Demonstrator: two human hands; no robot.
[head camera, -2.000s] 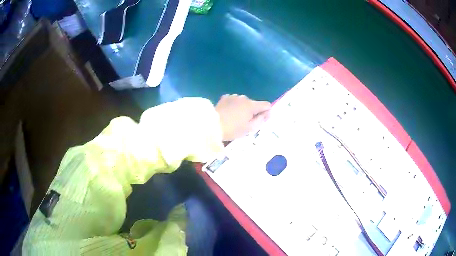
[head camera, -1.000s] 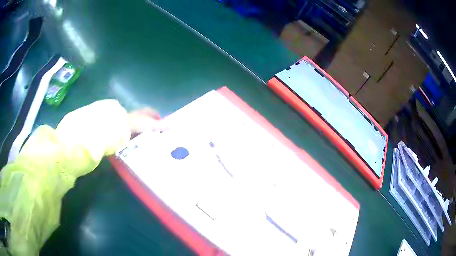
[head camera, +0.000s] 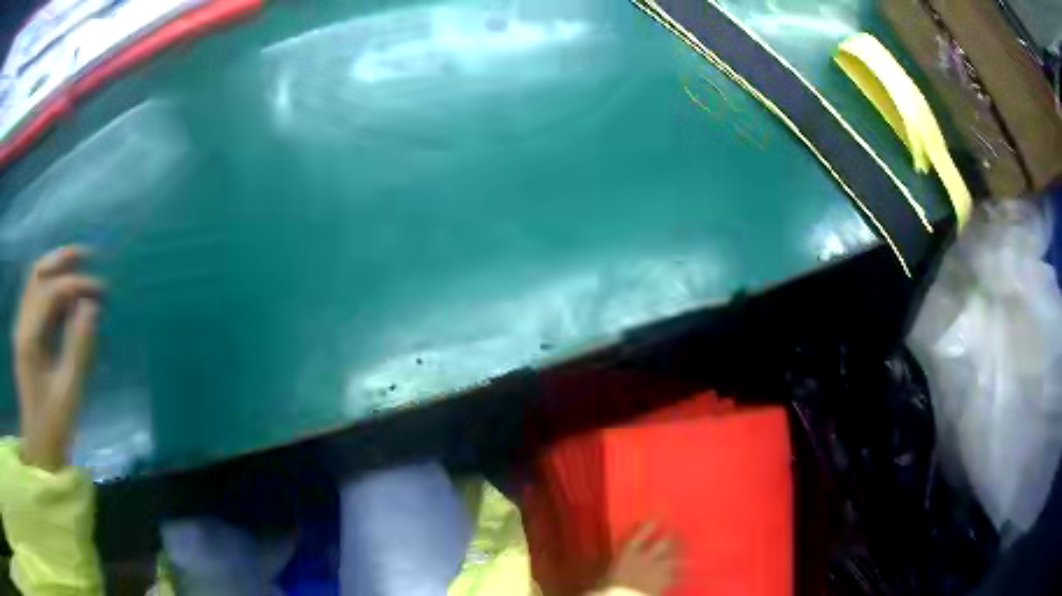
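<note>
A stack of red foam pads (head camera: 705, 489) stands below the bench's front edge, bottom centre-right. My right hand (head camera: 644, 561) lies against the face of the front pad, its fingers over the red surface and its lower part cut off by the frame edge; whether it grips the pad is not clear. My left hand (head camera: 56, 338) is at the far left over the green bench (head camera: 466, 210), fingers raised, partly curled and apart, with nothing in it.
Black tape strips with yellow edges (head camera: 804, 111) and a curled yellow strip (head camera: 903, 111) lie at the bench's right end. A red-edged pad (head camera: 151, 44) shows top left. A translucent white bag (head camera: 996, 361) and a dark plastic bag (head camera: 862, 454) are at the right; brown cardboard (head camera: 990, 82) is top right.
The view has swung away from the white back plate on its red pad. My left hand has left the plate's edge and is over the bench; my right hand has come into view at the red pads.
</note>
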